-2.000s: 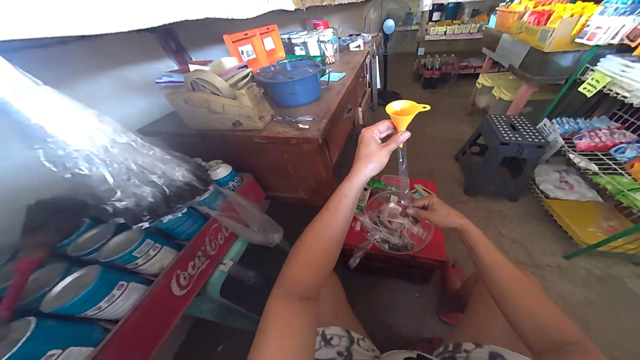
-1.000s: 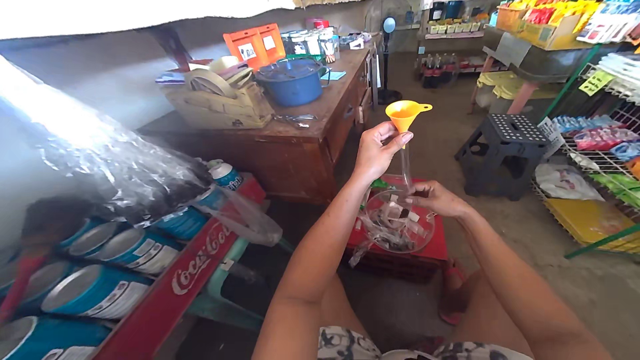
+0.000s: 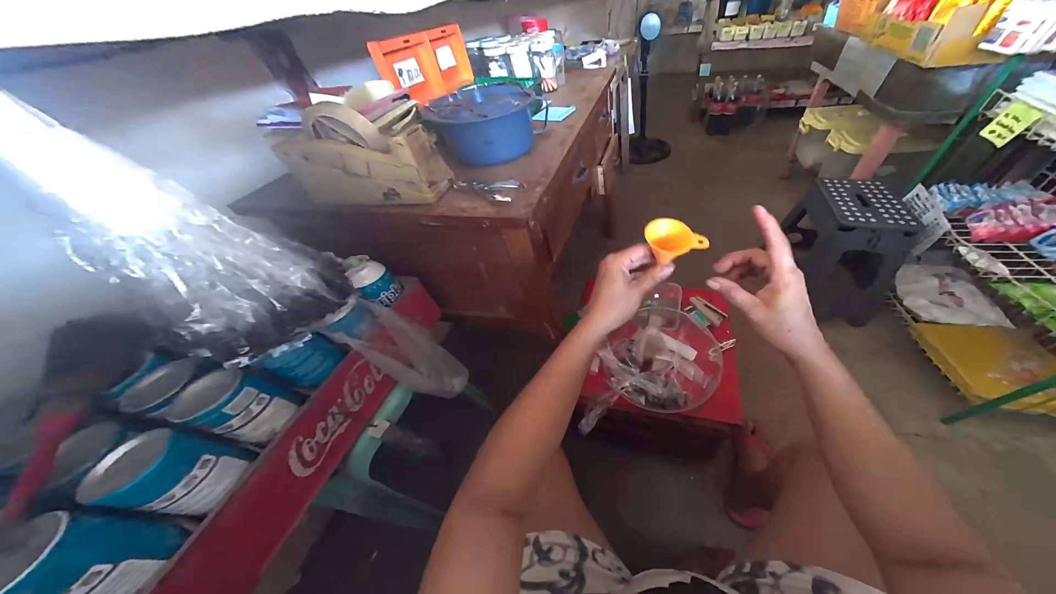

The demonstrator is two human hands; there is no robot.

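Observation:
My left hand holds a small yellow plastic funnel upright by its lower part, wide mouth up. Any plastic sleeve on its stem is hard to make out now. To its right, my right hand is raised with its fingers apart and nothing in it. Below both hands, a round clear plastic tub holds small clear packets with dark and pale contents. It rests on a red crate-like stand, with a clear container and some short sticks or clips behind it.
On the left, teal cans stand behind a red Coca-Cola board with a clear plastic bag hanging over it. A wooden desk bears a blue pot. A black stool and wire shelves stand right.
My right hand has risen from the tub, where it was beside the clear sleeve under the funnel, and its fingers have spread. The left hand still holds the funnel, now a little lower.

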